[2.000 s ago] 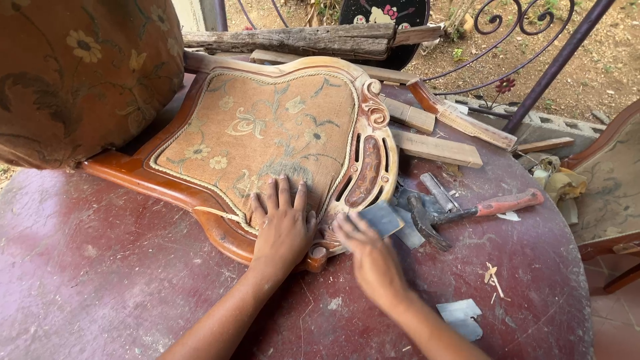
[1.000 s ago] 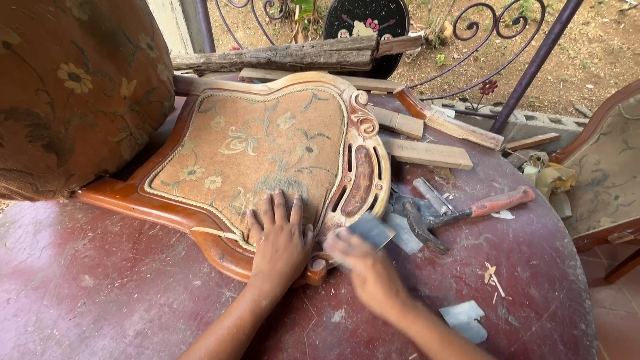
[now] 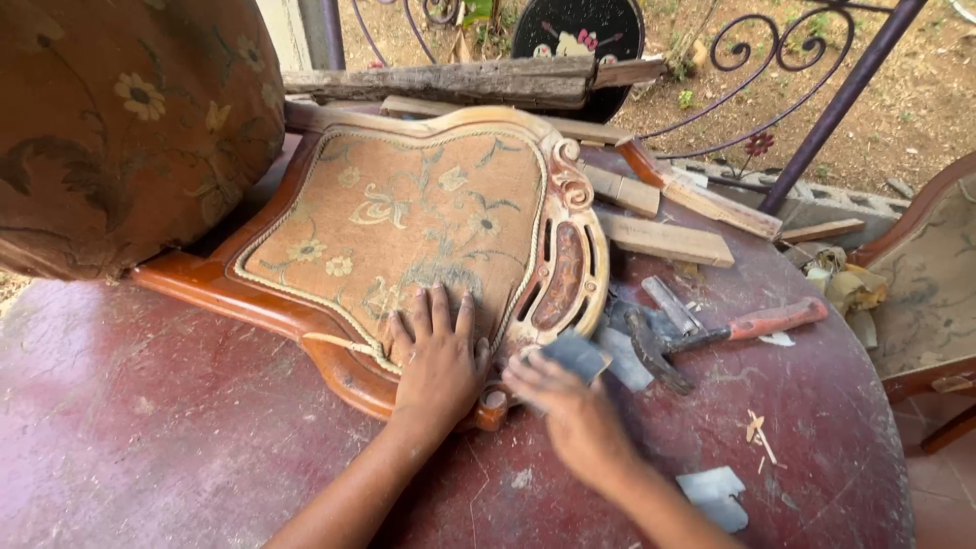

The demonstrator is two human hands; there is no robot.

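Observation:
A wooden chair with a carved backrest frame (image 3: 526, 335) lies on a round red table (image 3: 191, 427), its floral fabric panel (image 3: 396, 206) facing up. My left hand (image 3: 442, 366) rests flat on the panel's lower edge with fingers spread, holding nothing. Blurred, my right hand (image 3: 568, 404) grips a dark sheet of sandpaper (image 3: 576, 355) against the lower right part of the frame. The carved top rail is pale and bare in places, while the near side rail is glossy brown. A cord trim runs around the panel, and a loose end sticks out near my left hand.
To the right lie a claw hammer (image 3: 770, 319), a metal piece (image 3: 672, 305) and a worn sandpaper scrap (image 3: 715, 496). Wood blocks (image 3: 667, 238) and a weathered beam (image 3: 457, 82) lie behind the chair back. The upholstered seat (image 3: 130, 137) rises at left. Another chair (image 3: 930, 282) stands at right.
My right hand stays at the lower right of the frame with the sandpaper, its position shifting slightly and its outline blurred. My left hand stays on the panel.

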